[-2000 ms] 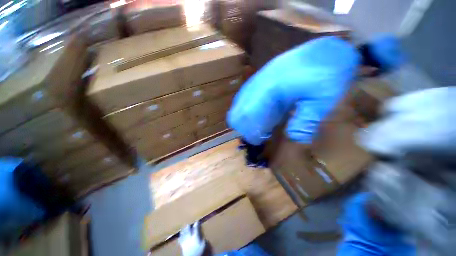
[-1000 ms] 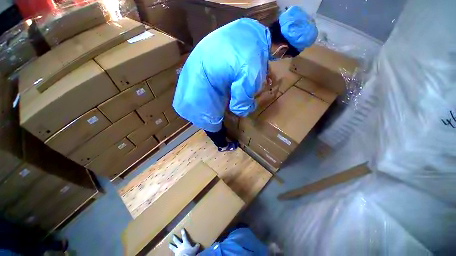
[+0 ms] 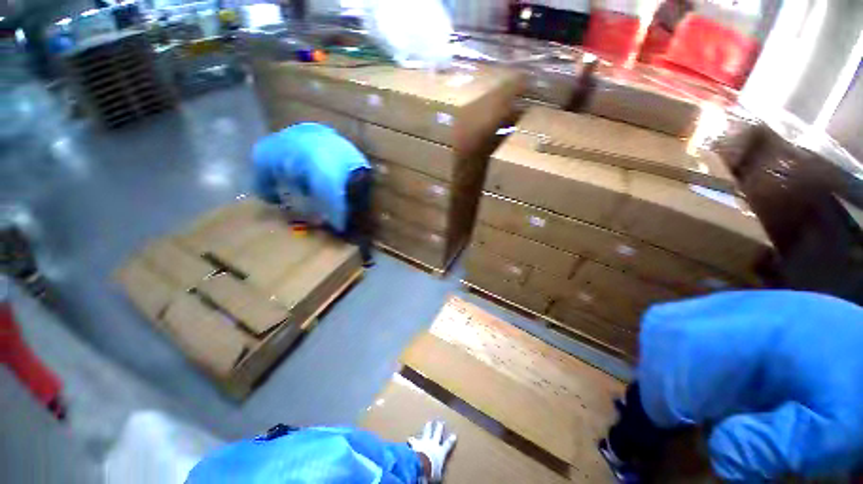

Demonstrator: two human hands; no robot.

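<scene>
A wide brown carton (image 3: 492, 412) lies on a pale wooden pallet (image 3: 492, 337) at the bottom centre. A long dark gap runs between its flat brown panels. My left hand (image 3: 433, 450), in a white glove with a blue sleeve, rests on the near panel beside the gap. Its fingers look spread and it holds nothing visible. The hand is small and slightly blurred near the bottom edge. My right hand is not in view.
A worker in blue (image 3: 757, 369) bends at the right by the pallet. Another worker (image 3: 308, 170) leans over a low carton stack (image 3: 274, 255) at the left. Tall carton stacks (image 3: 568, 227) stand behind. Whitish wrap (image 3: 156, 454) lies bottom left.
The view has swung left and tilted. The nearby bending worker now shows at the right edge, and the low stack with another worker has come into view. A gloved hand remains on the carton.
</scene>
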